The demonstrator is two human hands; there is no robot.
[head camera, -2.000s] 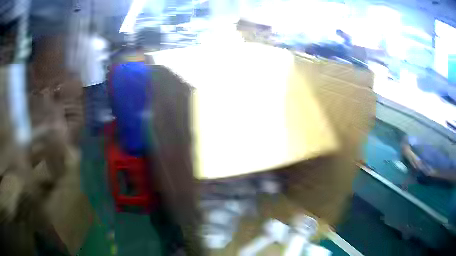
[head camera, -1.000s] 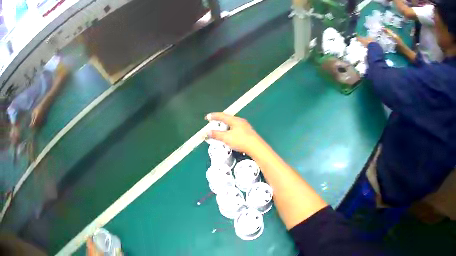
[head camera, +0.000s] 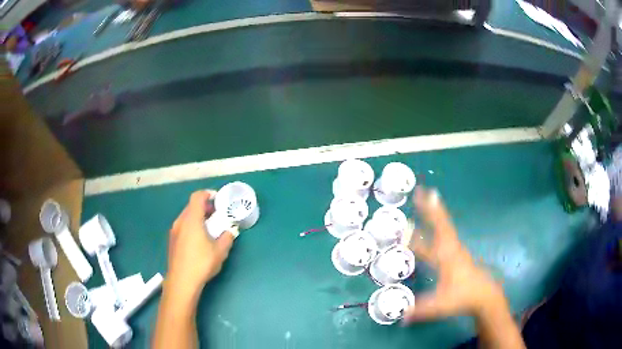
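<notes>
My left hand (head camera: 194, 249) holds a white plastic housing (head camera: 237, 202) by its handle, over the left middle of the bench. The open barrel faces up and shows radial slots inside. Several white round motor units (head camera: 354, 251) stand in a close cluster right of the centre. Thin dark reddish lead wires (head camera: 315, 231) stick out from some of them. My right hand (head camera: 447, 262) is blurred, with its fingers apart, beside the right edge of the cluster. Nothing shows in its grasp.
Several loose housings (head camera: 99, 235) lie at the left, some on the brown carton (head camera: 71, 198). The off-white edge strip (head camera: 293, 157) borders the dark green conveyor belt (head camera: 307, 95). A dark blurred unit is on the belt at left. A post (head camera: 580, 88) and a neighbour's dark sleeve (head camera: 586, 286) are at right.
The view has turned from the carton, then the neighbour, to the bench. My left hand has come fully into view with the housing. My right hand has left the cluster's far end for its right side.
</notes>
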